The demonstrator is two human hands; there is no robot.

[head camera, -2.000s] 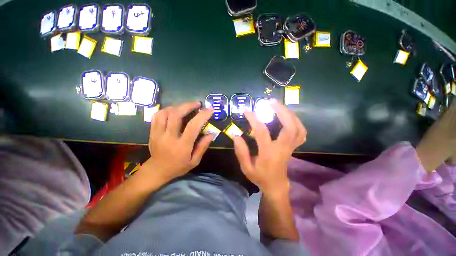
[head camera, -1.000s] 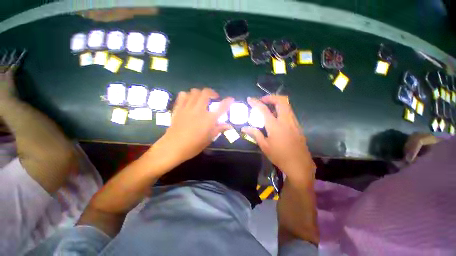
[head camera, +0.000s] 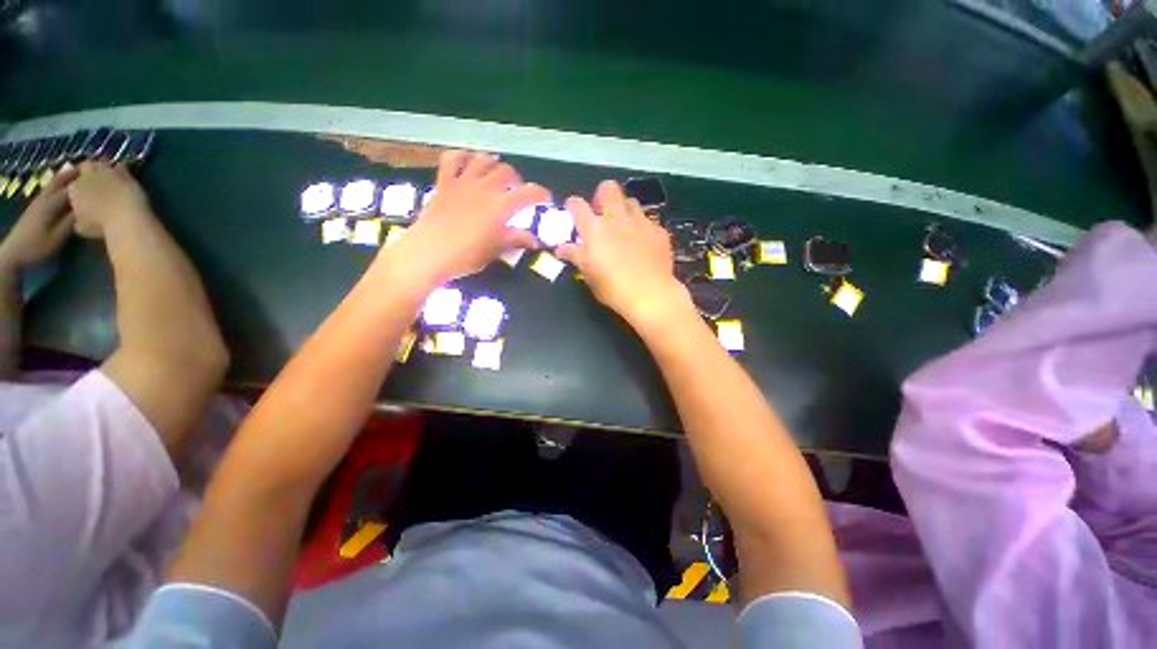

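Note:
Two white-glowing watch modules (head camera: 556,227) show side by side between my hands, at the right end of the far row, with a battery (head camera: 548,265) below. My left hand (head camera: 472,218) is at their left side, fingers on the left module and partly covering it. My right hand (head camera: 622,250) has its thumb and finger at the right module's edge. Whether a third module is under my left hand is hidden. White-lit modules (head camera: 359,197) stand left of my left hand. Nearer me, more white-lit modules (head camera: 483,317) lie partly behind my left forearm.
Dark modules (head camera: 830,255) with batteries lie to the right on the green surface. A pale rail (head camera: 571,142) with a brown patch (head camera: 393,152) crosses beyond. A neighbour's hands (head camera: 95,199) are at modules on the far left; a pink sleeve (head camera: 1002,418) is at right.
Both hands have moved away from the front edge with the lit modules, up to the far row's right end. The screens between them went from blue lists to white. The view has shifted.

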